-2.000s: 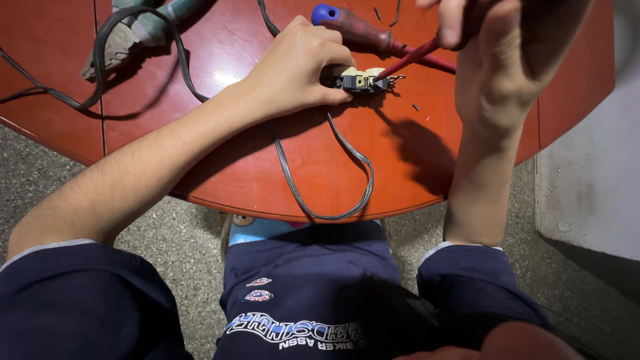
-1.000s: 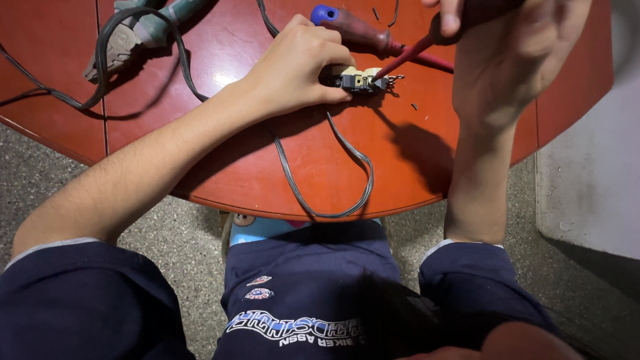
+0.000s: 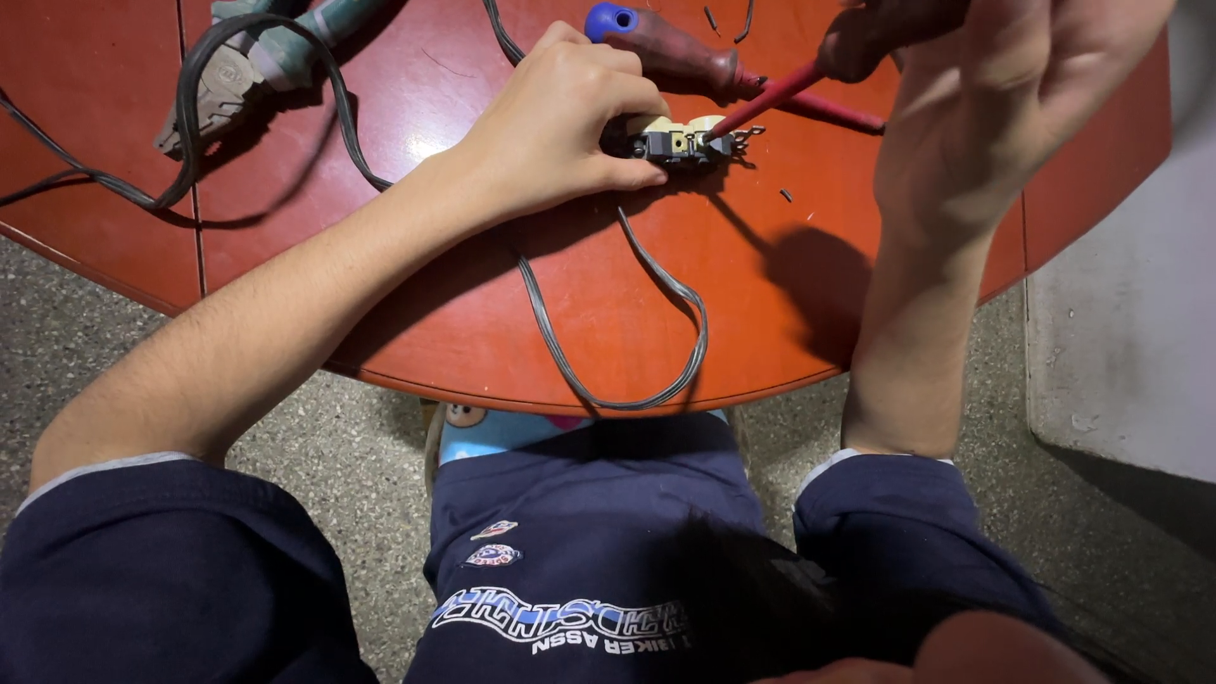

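Note:
Between the thumb and fingers of my left hand (image 3: 579, 123) is a small black and cream electrical fitting (image 3: 679, 144), held down on the red table. Bare metal ends stick out at its right side. My right hand (image 3: 969, 104) grips the dark handle of a screwdriver (image 3: 774, 98) with a red shaft, whose tip meets the fitting near its middle. Just beyond lies a second screwdriver (image 3: 679, 52) with a red handle, blue end and red shaft. A dark two-core cable (image 3: 698, 328) loops below my left hand; whether it joins the fitting is hidden.
Combination pliers (image 3: 228, 90) with green handles lie at the upper left of the red table (image 3: 456, 351), under a loop of black cable (image 3: 337, 95). Small dark scraps (image 3: 786, 196) lie right of the fitting. The rounded table edge runs above my lap, with a pale surface (image 3: 1111, 370) at the right.

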